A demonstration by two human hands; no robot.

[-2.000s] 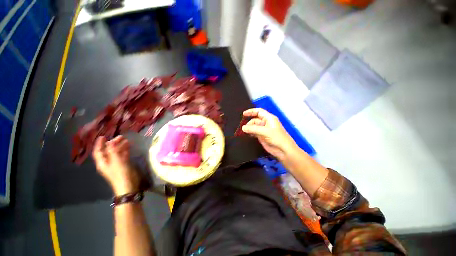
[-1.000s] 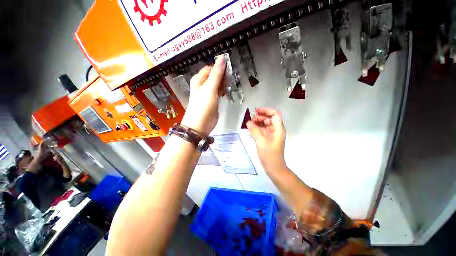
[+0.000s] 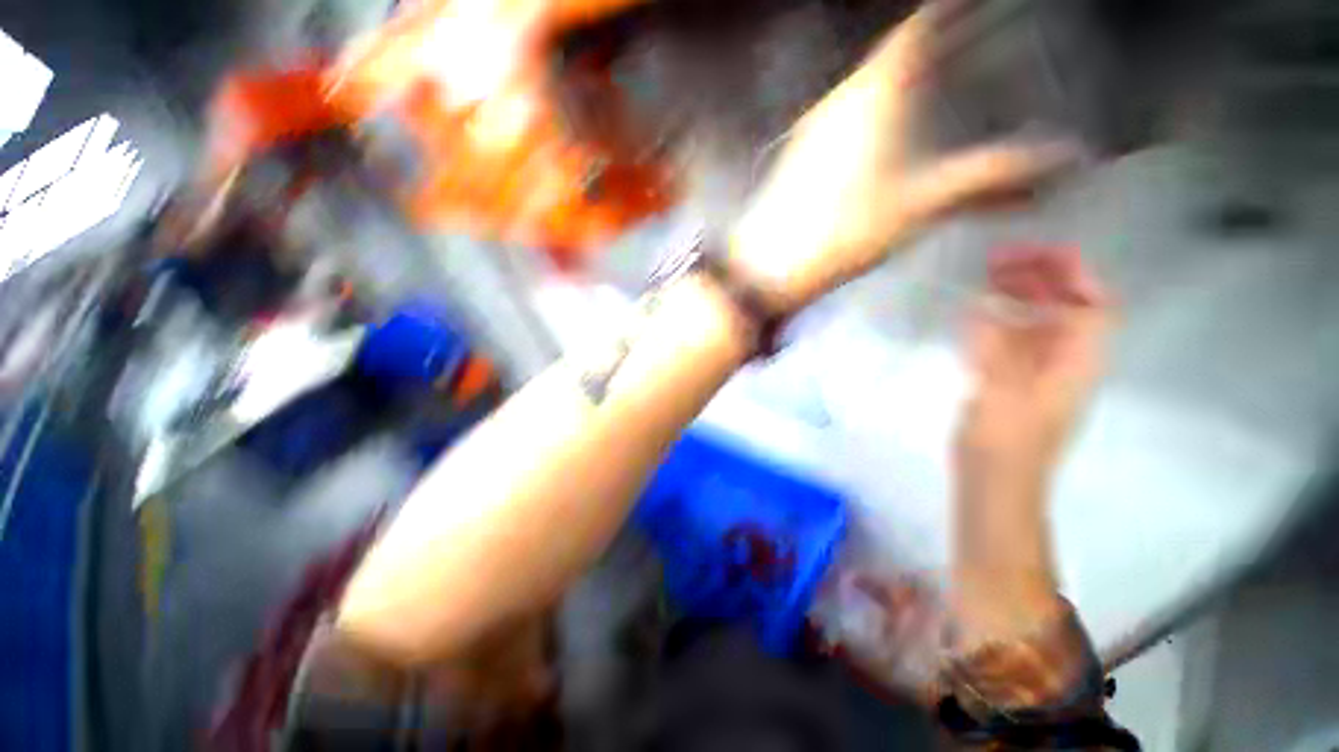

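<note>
The frame is strongly blurred. My left hand (image 3: 859, 184) is raised at the upper middle, thumb and fingers spread wide apart, with nothing visible in it; its fingertips fade into a dark blur. My right hand (image 3: 1035, 316) is raised to the right of and below it, fingers bent together; whether it holds a red piece cannot be told. No clip or hanging piece can be made out. The blue bin (image 3: 749, 536) stands below the hands with dark red pieces (image 3: 756, 555) inside.
Orange machine parts (image 3: 514, 140) are blurred at the upper left. The white machine panel (image 3: 1175, 456) is behind my right hand. A maroon heap (image 3: 294, 639) shows at the lower left. A pale table (image 3: 279, 367) and another blue bin (image 3: 411, 345) stand farther left.
My left hand has left the clip it was on and moved right, its fingers now spread. My right hand has moved right and up. The view has swung, and the clips are no longer distinct.
</note>
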